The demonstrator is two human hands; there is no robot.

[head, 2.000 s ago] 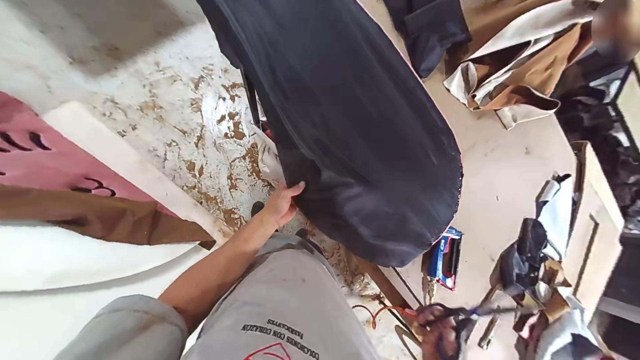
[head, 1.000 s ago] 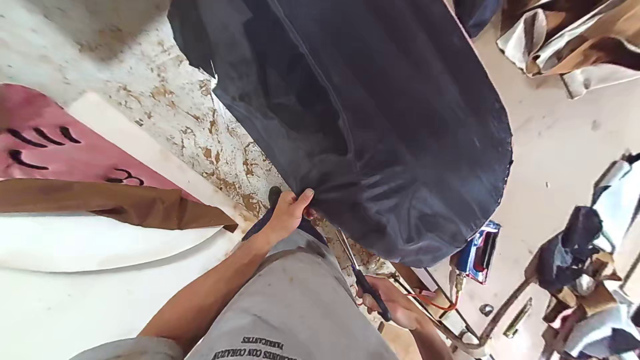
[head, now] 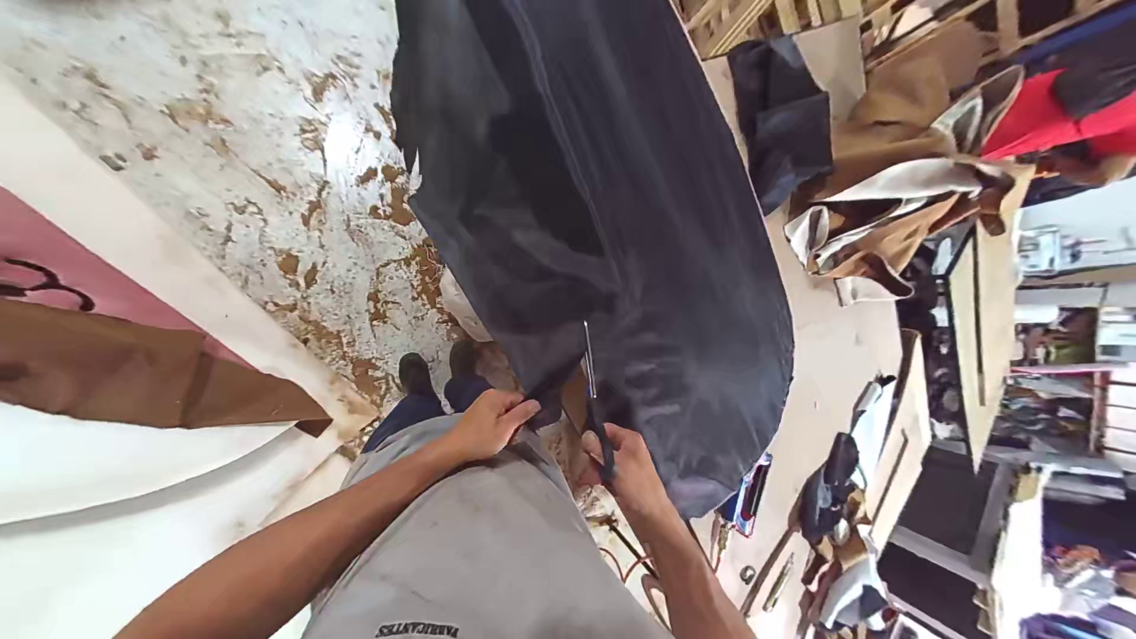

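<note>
A large black fabric piece [head: 657, 231] with a rounded end lies over the table, its near side hanging past the edge. My left hand [head: 493, 424] pinches the hanging edge of the fabric between thumb and fingers. Black-handled scissors [head: 593, 390] are in my right hand [head: 626, 466], blades pointing away from me at a slit in the fabric. The lower blade is hidden, so how far the blades are apart cannot be told.
A table [head: 834, 337] bears brown and white fabric scraps [head: 896, 213], a blue and red tool [head: 748, 497] and more scraps [head: 839, 515]. At left lie pink fabric [head: 98, 275] and brown fabric [head: 133, 364] on white material. The floor [head: 266, 133] is stained.
My right hand has brought the scissors up to the fabric, where a slit now shows. My left hand still holds the near edge. The view has shifted.
</note>
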